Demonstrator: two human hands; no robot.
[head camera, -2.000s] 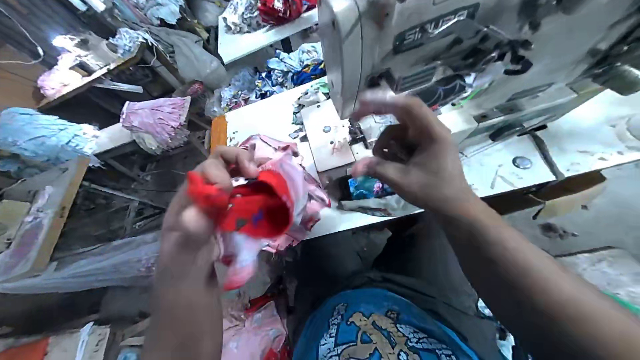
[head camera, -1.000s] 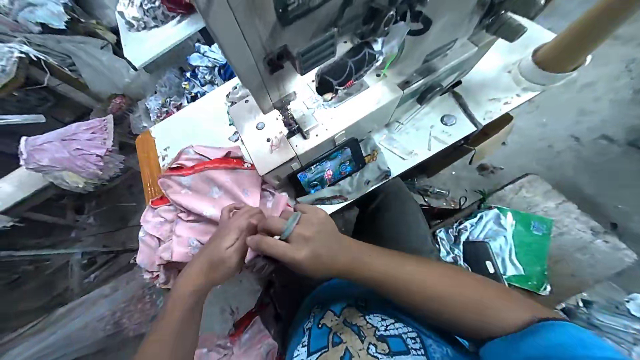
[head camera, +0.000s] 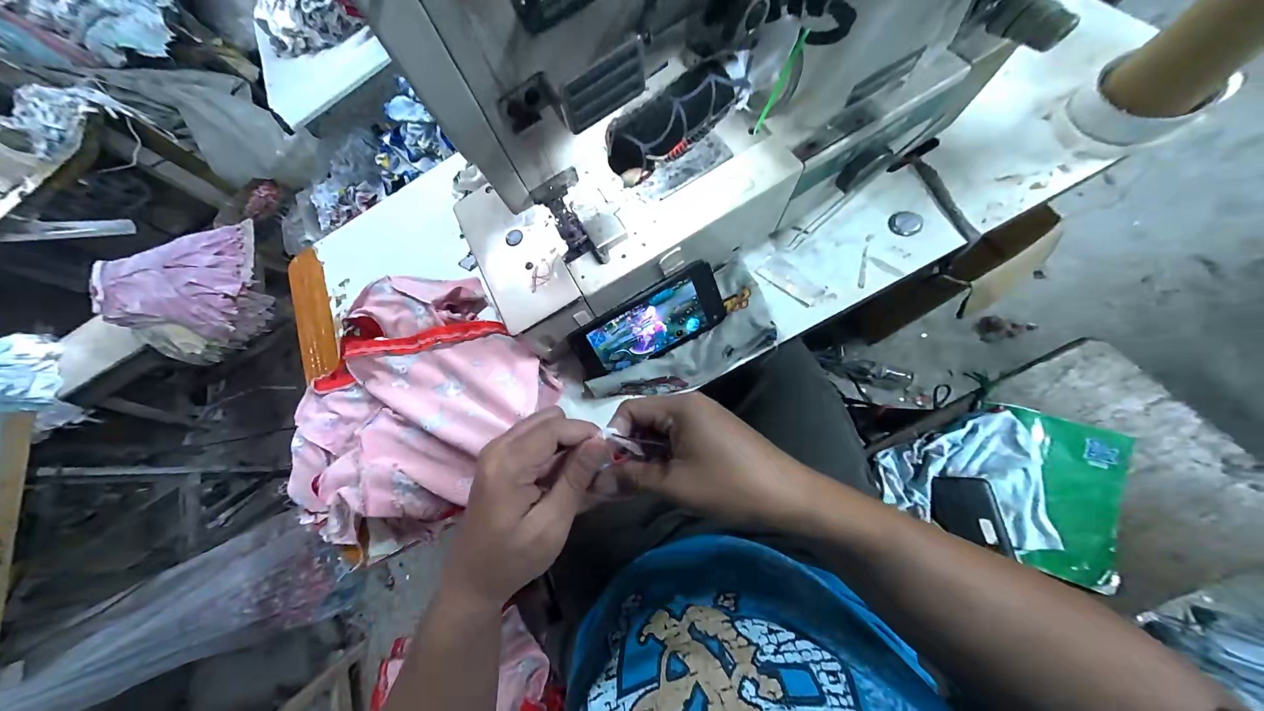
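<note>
My left hand (head camera: 538, 494) and my right hand (head camera: 696, 454) meet above my lap, pinching a small whitish piece of material (head camera: 614, 437) between their fingertips; a bit of red shows beside it. What exactly the piece is cannot be told. Left of my hands, a pink printed garment (head camera: 434, 415) with red trim lies bunched on the table. Behind them stands an industrial sewing machine (head camera: 691, 178), its presser foot (head camera: 578, 227) over the bed. A smartphone (head camera: 649, 328) with a lit screen leans on the bed's front edge, on grey cloth.
The white table (head camera: 395, 222) has an orange-brown edge piece (head camera: 314, 314) at left. A cardboard-coloured box or drawer (head camera: 997, 262) hangs under it. At right, a dark phone (head camera: 971, 513) lies on silvery cloth and a green sheet (head camera: 1081, 494). Pink ruffled fabric (head camera: 183, 281) is at left.
Two seconds ago my left hand held red and pink fabric and my right hand was raised apart. The garment now lies on the table, and my hands are together over the small piece.
</note>
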